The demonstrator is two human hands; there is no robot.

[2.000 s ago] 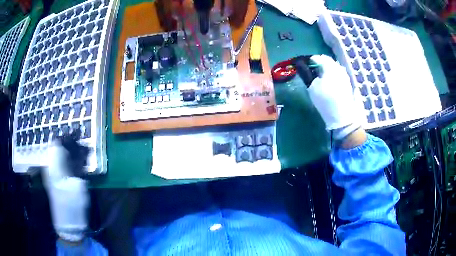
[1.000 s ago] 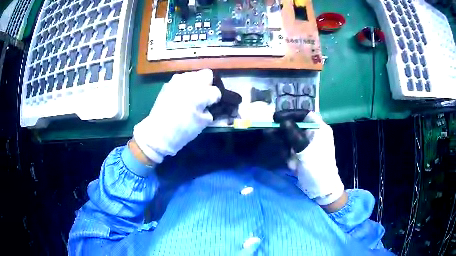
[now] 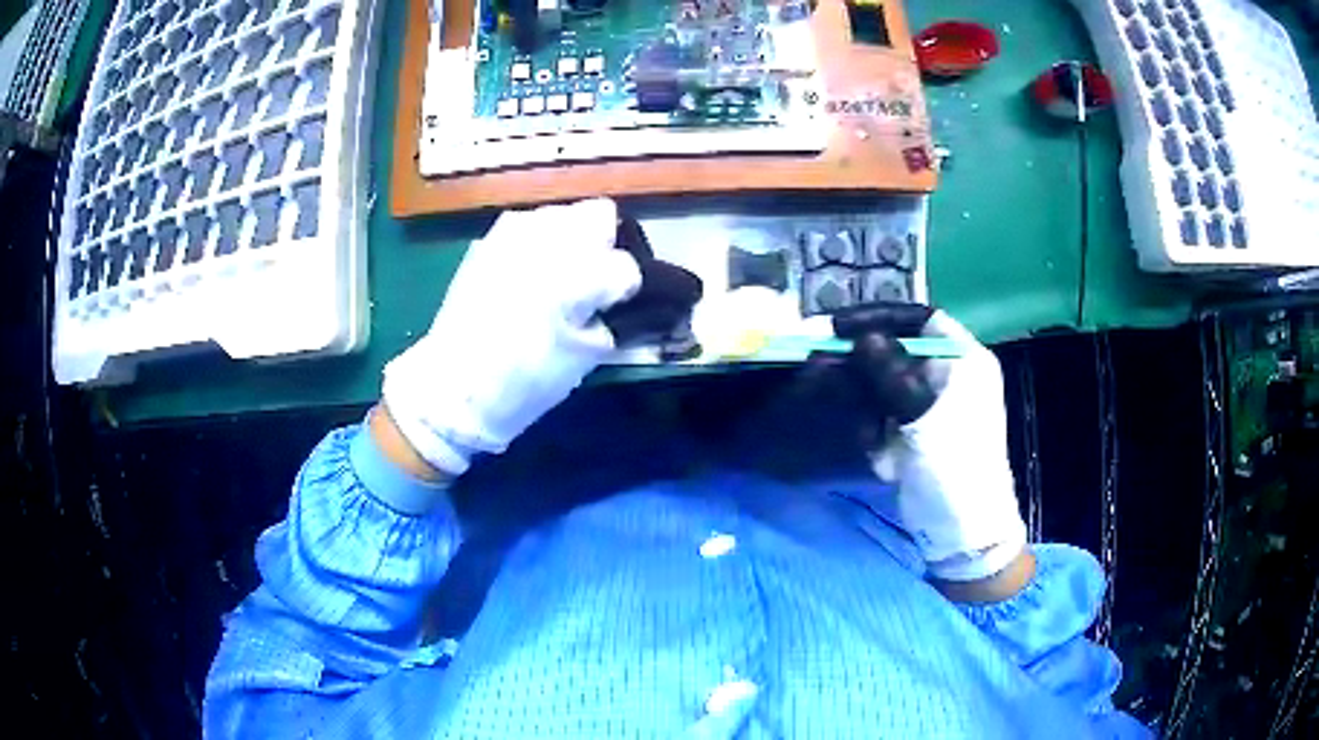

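My left hand (image 3: 528, 318), in a white glove with black fingertips, pinches a small dark grey core (image 3: 680, 347) over the sheet's near left part. My right hand (image 3: 926, 419), gloved alike, grips a pale green glue brush (image 3: 825, 349). Its yellow tip points left, a short gap from the core, and looks blurred. Behind the hands a white paper sheet (image 3: 709, 239) carries one waisted core (image 3: 757, 270) and several blocky cores (image 3: 858, 270). The black fingertips partly hide the held core.
The orange-brown fixture (image 3: 651, 187) holds a green circuit board (image 3: 579, 72) behind the sheet. Two red glue dishes (image 3: 956, 51) stand to its right; a thin dark stick (image 3: 1082, 217) lies from the right one. White core trays flank the bench, left (image 3: 355, 217) and right (image 3: 1136, 174). Board racks (image 3: 1244, 434) are at the lower right.
Since two seconds ago, my left hand has come from the left tray with a core, and my right hand from the dishes with the brush. In the last second the brush moved slightly right.
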